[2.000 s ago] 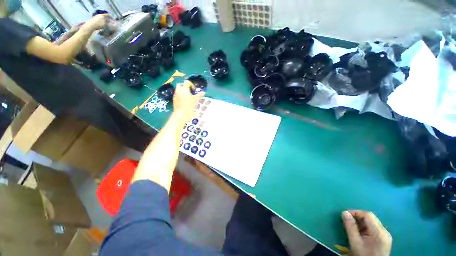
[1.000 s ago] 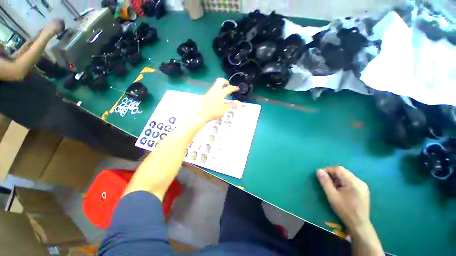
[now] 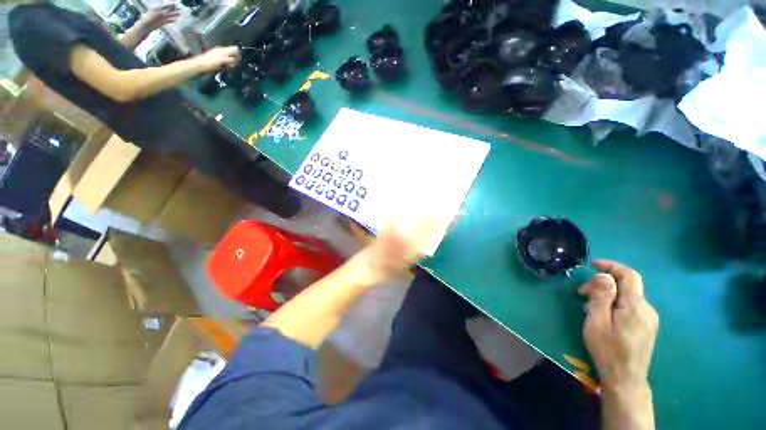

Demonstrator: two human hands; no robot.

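Note:
A black cup housing stands open side up on the green bench in front of me. My right hand is just to the right of it with fingers curled; whether the fingertips hold anything is unclear. My left hand is motion-blurred over the front edge of the white tray, so its fingers and any held part cannot be made out. Rows of dark round inserts lie at the tray's left end.
A heap of black housings and crumpled white wrapping lie at the back. More housings and pale rings are beyond and left of the tray. A person works at left. A red stool stands below the bench.
A black housing now stands beside my right hand. My left hand has come back from the rear housings to the tray's front edge. The view has shifted left.

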